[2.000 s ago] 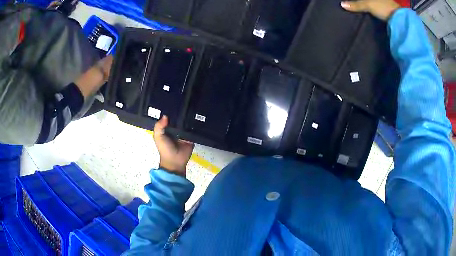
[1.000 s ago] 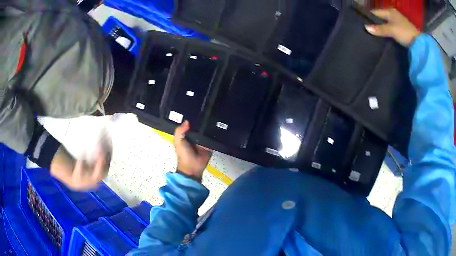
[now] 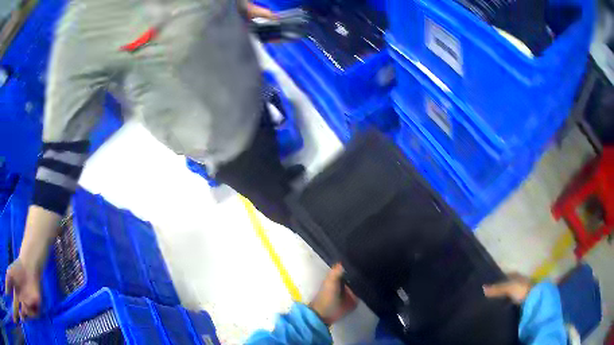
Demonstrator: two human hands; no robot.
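A long black phone tray (image 3: 397, 236) lies slanted across the lower middle of the view, blurred. My left hand (image 3: 333, 296) holds its left long edge, thumb up on the rim. My right hand (image 3: 513, 290) is at its right edge near the bottom, fingers on the rim. A small white label (image 3: 402, 294) shows in the near part of the tray. The slots and any phones in them are too dark and blurred to tell. The tray's near end is cut off by the lower edge.
A person in grey (image 3: 182, 81) stands at upper left, one bare hand hanging low. Large blue crates (image 3: 471, 128) are stacked at upper right. More blue crates (image 3: 128, 249) stand at lower left. A red stool (image 3: 592, 202) is at the right. A yellow line (image 3: 269, 249) marks the floor.
My view has shifted. The tray is now steeply slanted and lower, without the second tray seen above it before. My right hand has moved down to its edge. The other person's hand is farther left.
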